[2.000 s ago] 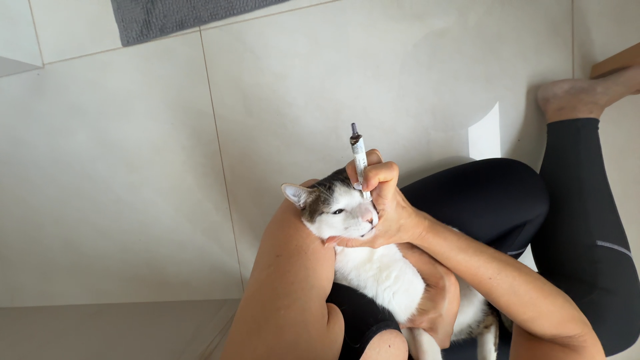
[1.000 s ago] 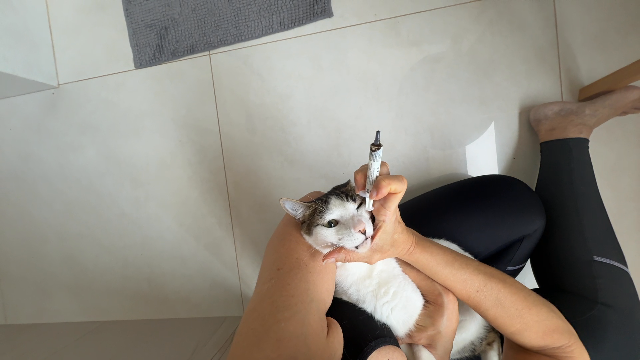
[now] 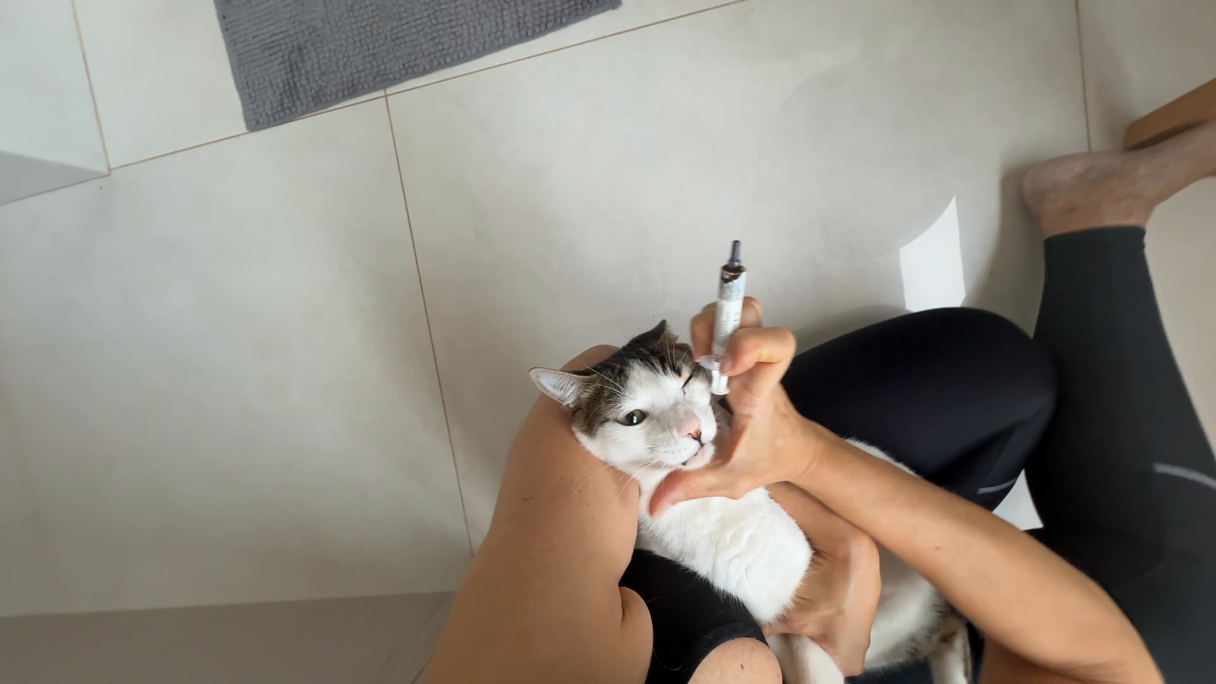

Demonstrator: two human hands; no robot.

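A white and brown tabby cat (image 3: 655,408) lies along my lap, cradled in my bent left arm, one eye open and the other narrowed. My right hand (image 3: 760,408) has its thumb against the cat's throat just below the chin. Between the fingers of that hand stands a slim white syringe (image 3: 729,309) with a dark upper end; its lower end is beside the cat's cheek. Lower down, my left hand (image 3: 841,589) is wrapped around the cat's front body by the forelegs, its fingers partly hidden by fur.
My legs in black leggings (image 3: 931,380) are folded on the pale tiled floor (image 3: 237,380), with a bare foot (image 3: 1083,190) at the right. A grey textured mat (image 3: 408,47) lies at the top left. A wooden piece (image 3: 1173,114) shows at the right edge.
The syringe leaned left at first and now leans slightly right, still in my right hand. The cat's head has turned a little. My left hand keeps its hold. The view has shifted slightly.
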